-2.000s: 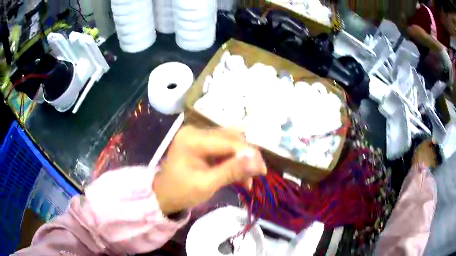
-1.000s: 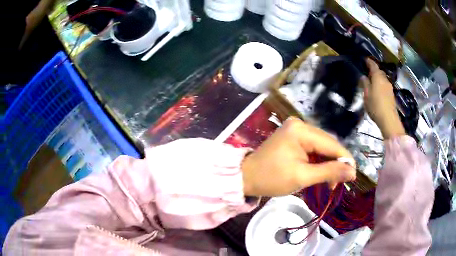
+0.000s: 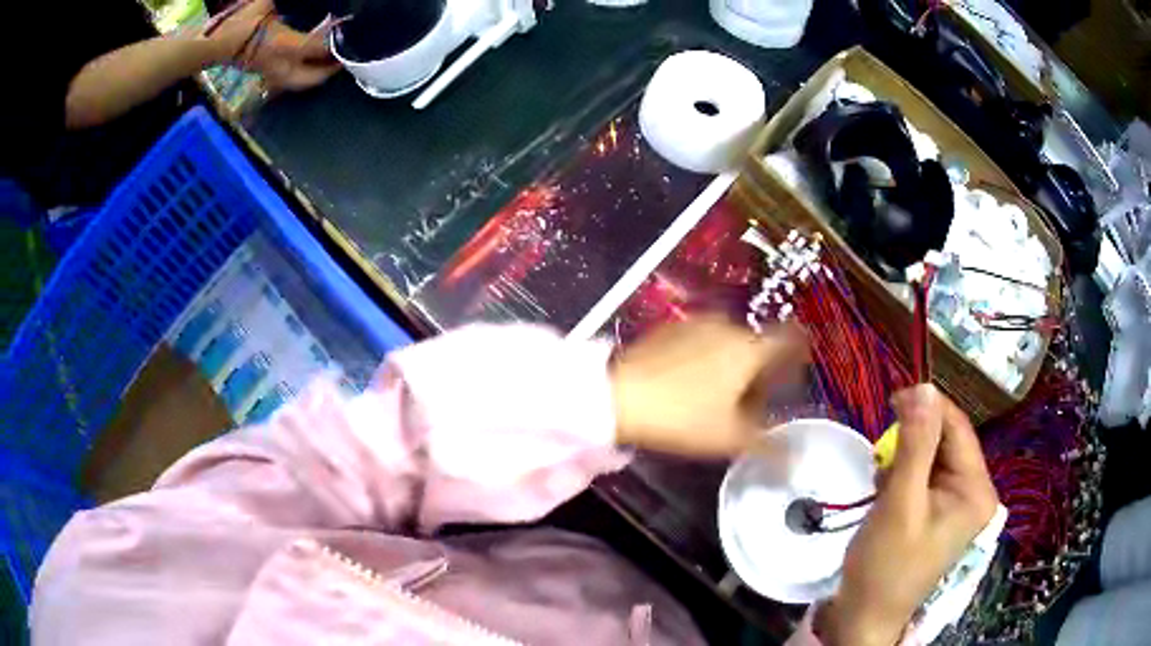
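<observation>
A white round housing [image 3: 770, 545] lies open end up at the bench's near edge, with dark and red wires coming from its centre hole. My right hand [image 3: 928, 499] is beside its right rim, with a yellow patch at the fingers, and pinches a red and dark wire lead [image 3: 921, 334] whose white plug points up. My left hand [image 3: 713, 389] is blurred above the housing's upper left rim; whether it holds anything cannot be told. A glossy black inner shell [image 3: 928, 202] rests on the white parts in the carton.
The cardboard carton [image 3: 858, 259] is beyond the housing, with red and blue wire bundles [image 3: 839, 347] around it. A white round piece [image 3: 675, 120] stands left of it. A blue crate [image 3: 114, 297] is at left. Another person's hand [image 3: 290, 57] is by a white unit [image 3: 401, 66].
My right hand has left the black shell in the carton and come down to the housing, now holding a lead. My left hand has moved slightly left. Another person's hand has reached in at upper left.
</observation>
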